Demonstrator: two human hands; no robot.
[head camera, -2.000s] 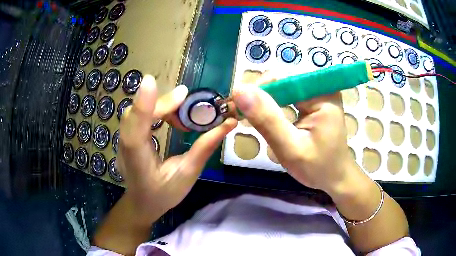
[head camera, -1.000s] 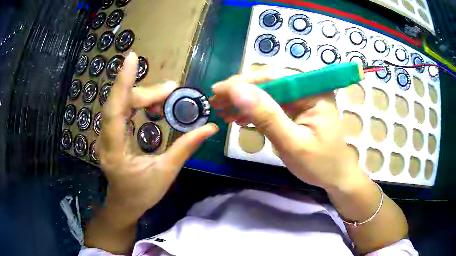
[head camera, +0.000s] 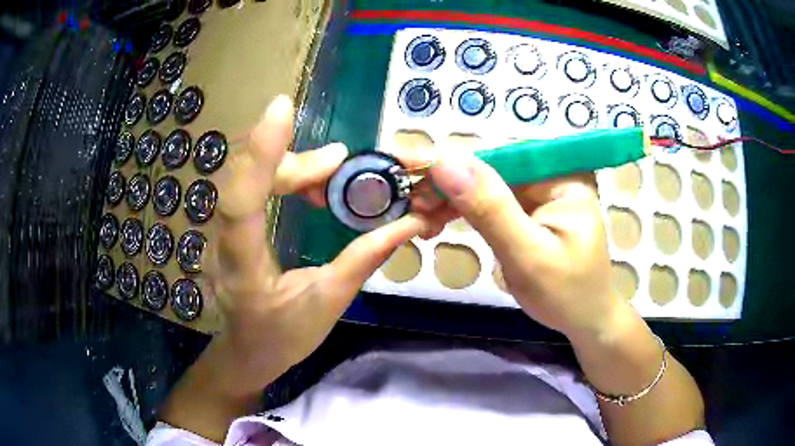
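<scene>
My left hand (head camera: 288, 235) holds a round speaker driver (head camera: 369, 193) between thumb and fingers, its flat silvery magnet side facing me. My right hand (head camera: 540, 235) grips the green test probe (head camera: 567, 157). The probe's thin metal tips reach the solder tabs (head camera: 404, 181) on the driver's right rim and appear to touch them. Red and dark lead wires (head camera: 723, 142) run right from the probe's end. The white nest tray (head camera: 514, 300) lies beyond and below my right hand, with drivers back up in its two far rows.
The tan board (head camera: 253, 52) at the left carries many drivers face up. A second pocketed tray (head camera: 689, 13) shows at the far right. Red, blue and yellow tape lines cross the green mat. A whitish twisted strip (head camera: 122, 401) lies at the lower left.
Since one second ago, my left hand has moved right with a driver, and the probe tips now meet its tabs; before, there was a gap. The view has shifted slightly.
</scene>
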